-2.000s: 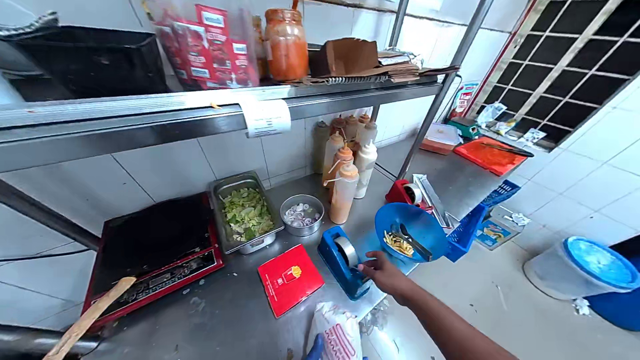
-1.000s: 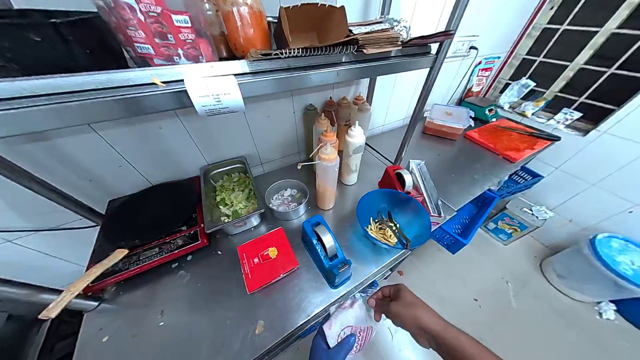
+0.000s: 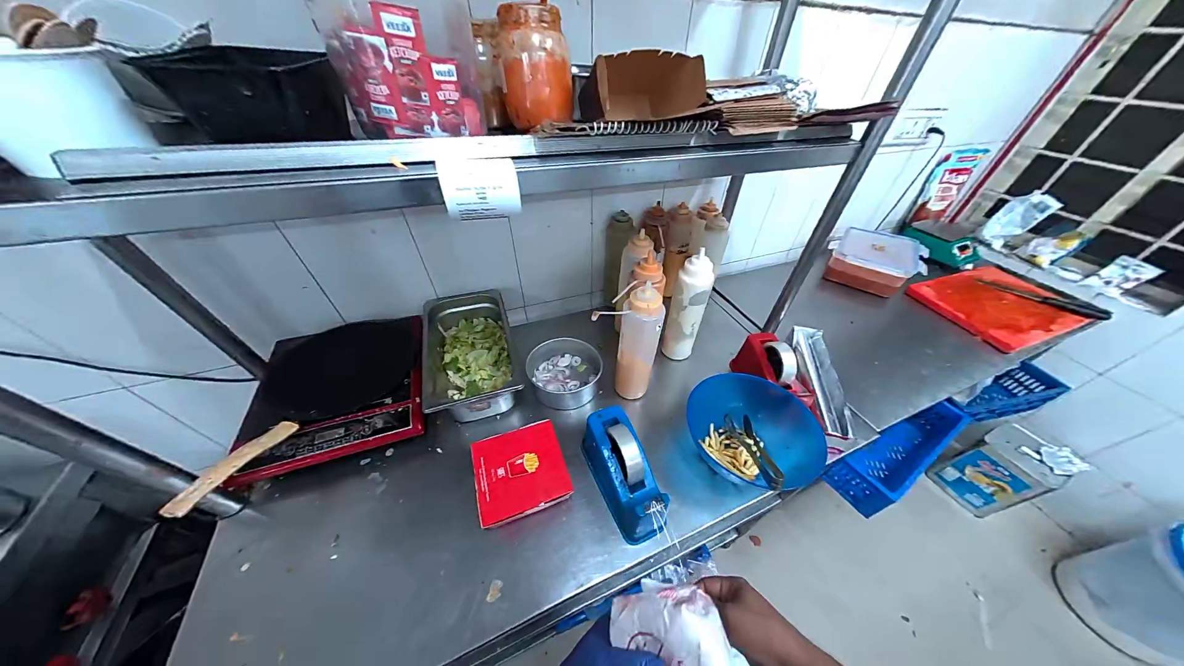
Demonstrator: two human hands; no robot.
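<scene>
A white printed paper packet (image 3: 675, 622) is held between both hands at the bottom of the view, just off the counter's front edge. My left hand (image 3: 606, 647), in a blue glove, grips its left side and is partly cut off. My right hand (image 3: 745, 615), bare, has its fingers closed on the packet's upper right. A blue tape dispenser (image 3: 627, 476) with a roll stands at the counter edge above them. Left of it lies a red box (image 3: 523, 474) with a fries picture. On the right is a blue bowl (image 3: 757, 427) with fries and tongs.
A steel pan of chopped lettuce (image 3: 474, 356), a round tin of sliced onion (image 3: 564, 372) and several sauce bottles (image 3: 640, 342) stand behind. At left is an induction cooktop (image 3: 328, 398) with a wooden-handled black pan. A metal shelf (image 3: 277, 190) spans above. Blue crates (image 3: 897, 453) lie right of the counter.
My right hand has moved from the tape dispenser down to the white packet. The packet, with the gloved left hand on it, now sits between both hands.
</scene>
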